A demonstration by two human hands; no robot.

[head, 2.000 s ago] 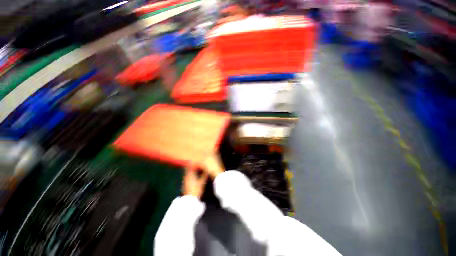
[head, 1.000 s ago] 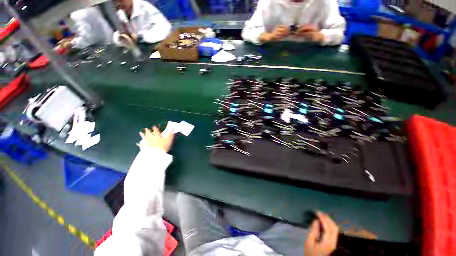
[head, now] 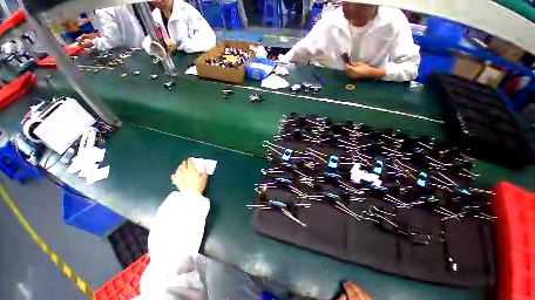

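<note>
My left hand lies on the green bench with its fingers on a small white paper. My right hand is cut off by the bottom edge; a small dark thing shows beside its fingers, too little to tell whether it is held. The black tray lies to the right, its far part covered by rows of leaded components with thin silvery leads. Light-blue bits and a white slip lie among them. A tiny pale piece sits at the tray's near right.
The orange-red tray stands at the right edge. A second black tray is beyond it. Loose white papers lie at left. Across the bench are a cardboard box and workers in white coats. A lamp post rises at left.
Since the blurred first frame, the view has swung from the orange trays to the bench. Since one second ago, my right hand has moved down, mostly out of view. My left hand remains on the paper.
</note>
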